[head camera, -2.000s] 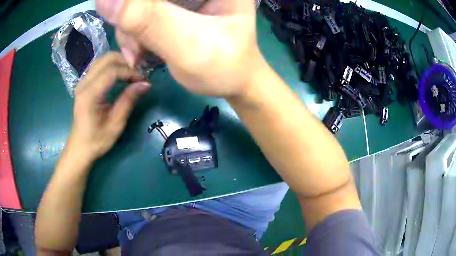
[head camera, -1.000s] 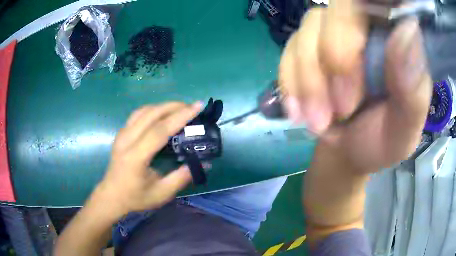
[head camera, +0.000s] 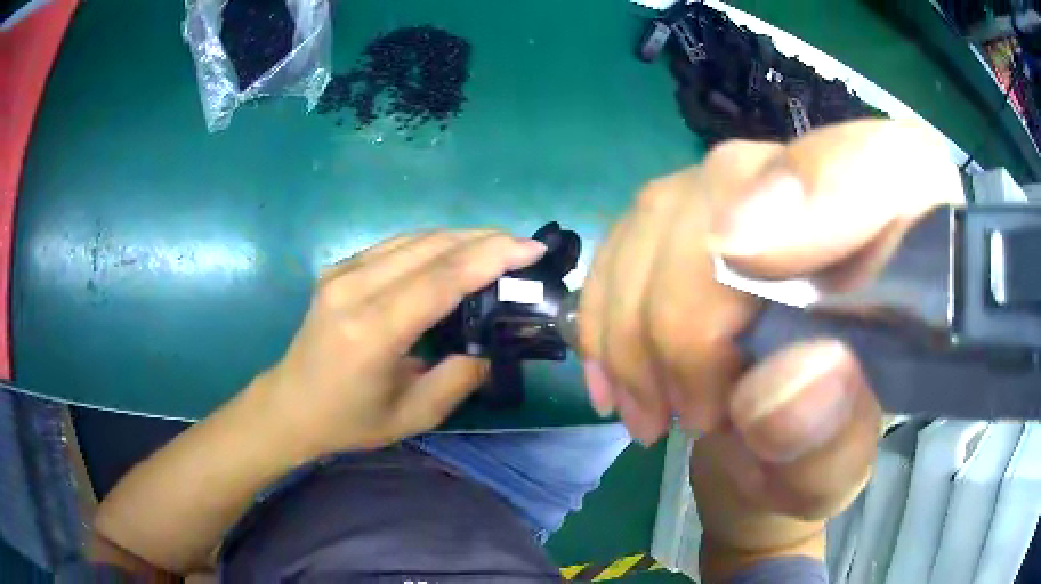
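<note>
The black camcorder body (head camera: 527, 317) lies on the green bench, with its white label and port end showing. A black flap sticks out below it and a black curved piece sticks up at its upper right. My left hand (head camera: 394, 331) holds the body from its left side, fingers above and thumb below. My right hand (head camera: 731, 308) is closed around the grey electric screwdriver (head camera: 913, 314), which reaches in from the right edge. The screwdriver's front end is at the body's right side. The bit's tip is hidden by my right hand and the body.
A pile of tiny black screws (head camera: 417, 74) lies at upper centre-left. Left of it is the open clear screw bag (head camera: 260, 51). A heap of small black plastic parts (head camera: 753, 86) is at upper right. A red mat (head camera: 29, 148) edges the left. Pale stacked trays (head camera: 936, 491) stand at lower right.
Two seconds ago both hands were near the screws and the body lay untouched. Since then my left hand has taken the body, and the screwdriver has come up against its right side. The view has shifted.
</note>
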